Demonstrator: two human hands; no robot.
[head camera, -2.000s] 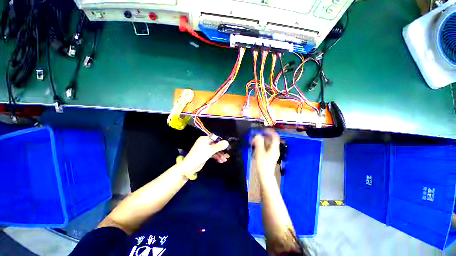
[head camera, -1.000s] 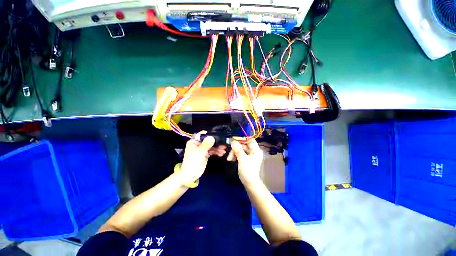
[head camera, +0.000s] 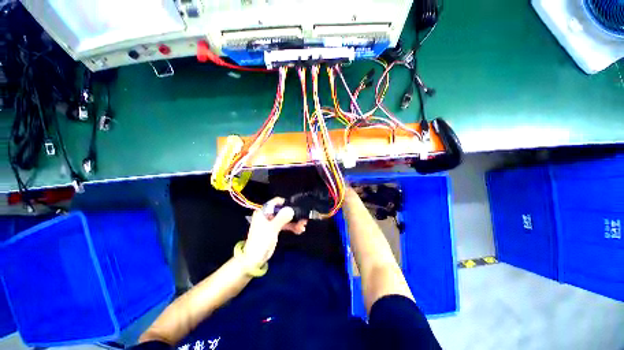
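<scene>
My left hand (head camera: 268, 231) holds a black cable assembly (head camera: 304, 204) over my lap. Thin red, yellow and orange test leads (head camera: 332, 164) run down from the tester (head camera: 205, 24), over the orange strip (head camera: 280, 147), to both ends of the assembly. One lead meets it at my left fingers, another at its right end. My right hand (head camera: 347, 197) reaches forward under the bench edge, beside the leads; its fingers are hidden, so I cannot tell what it holds.
A blue bin (head camera: 431, 253) with cardboard and black cables stands below the bench. Larger blue bins (head camera: 126, 266) stand left and right. Black cables (head camera: 31, 130) hang over the bench's left edge. A yellow lump (head camera: 227, 164) and a black clamp (head camera: 445, 147) end the strip. A fan (head camera: 581, 34) stands at right.
My right hand has left the right end of the black assembly and moved forward under the bench edge. My left hand still holds the assembly. The view has shifted slightly.
</scene>
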